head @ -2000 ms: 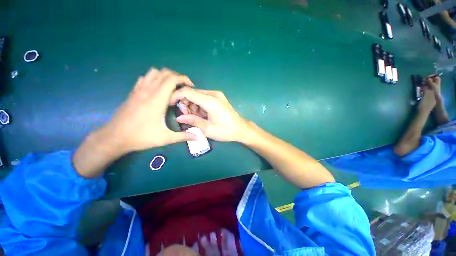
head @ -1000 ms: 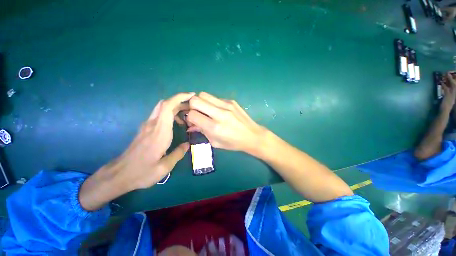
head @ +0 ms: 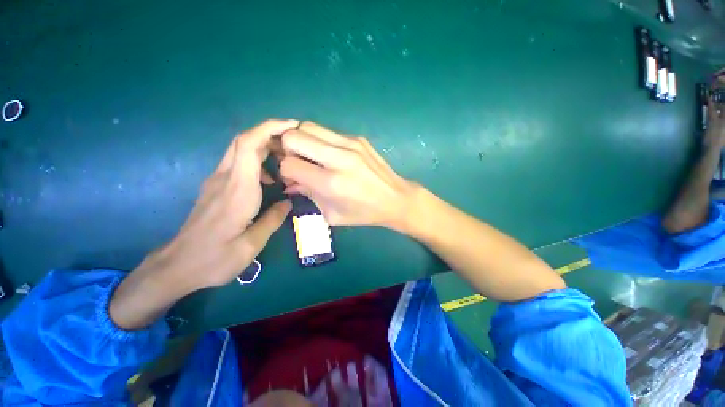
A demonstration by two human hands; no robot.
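A part-built phone (head: 313,236) lies on the green mat in front of me, its white patch on the lower half facing up. Both my hands cover its upper end. My left hand (head: 226,208) curls round the upper left side, with the thumb at the phone's left edge. My right hand (head: 343,176) bends its fingers over the upper end from the right. The fingertips and anything between them are hidden. An oval ring (head: 250,272) with a pale rim lies just left of the phone, partly behind my left hand.
Another ring (head: 13,110) lies at the far left. Grouped phones (head: 661,73) lie side by side at the right. Beyond them are a neighbour's hand and blue sleeve (head: 699,238). Plastic-wrapped cartons (head: 660,350) stand below the bench at the lower right.
Compared with two seconds ago, both hands have closed in over the phone's upper end and the left thumb has left the white patch. The camera view has shifted slightly.
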